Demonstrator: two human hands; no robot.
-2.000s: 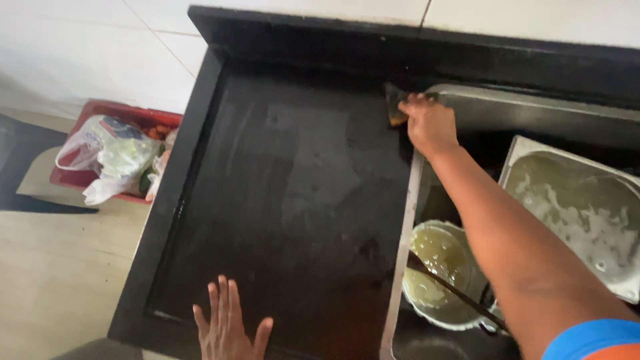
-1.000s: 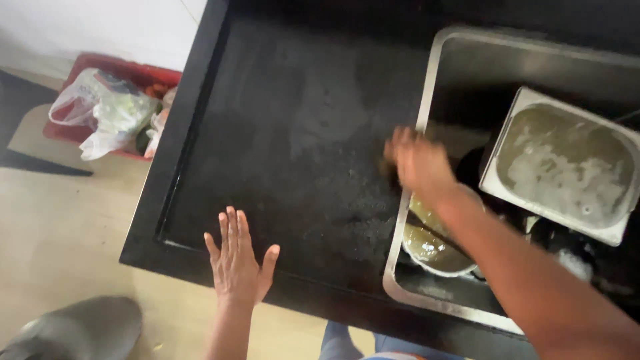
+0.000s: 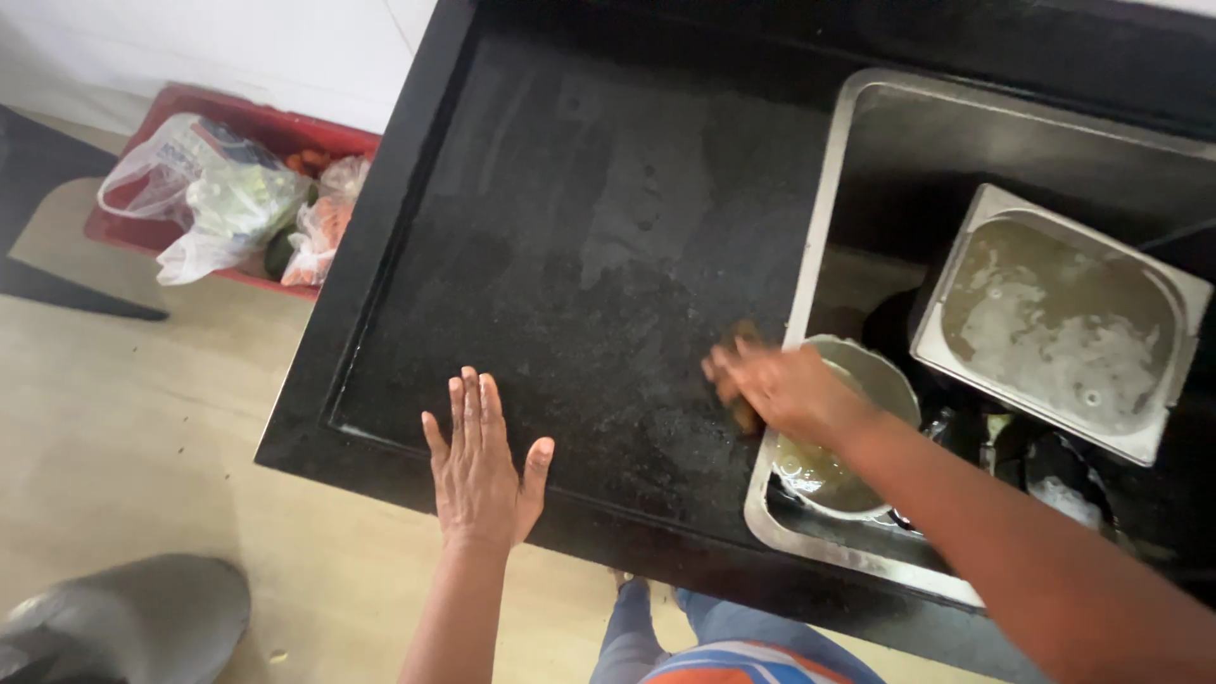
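My left hand (image 3: 483, 461) lies flat with its fingers apart on the front edge of the black stone counter (image 3: 570, 237). Close to the left rim of the steel sink (image 3: 819, 218), my right hand (image 3: 784, 385) presses a brownish scrubbing pad (image 3: 741, 408) against the counter; motion blurs both, so the pad's exact kind is unclear. Below that hand, a round metal pot (image 3: 826, 475) with yellowish liquid stands in the sink, partly hidden by my right forearm. Small wet specks dot the counter between the hands.
In the sink, a rectangular steel pan (image 3: 1064, 323) holds cloudy, foamy water, with dark wet items below it. A red crate (image 3: 171, 100) with plastic bags (image 3: 237, 199) of vegetables stands on the floor at left. A grey rounded object (image 3: 142, 617) is at lower left.
My right hand has moved from the counter's back, by the sink's far corner, toward the front along the sink's left rim. My left hand remains on the counter near its front edge. The view has shifted.
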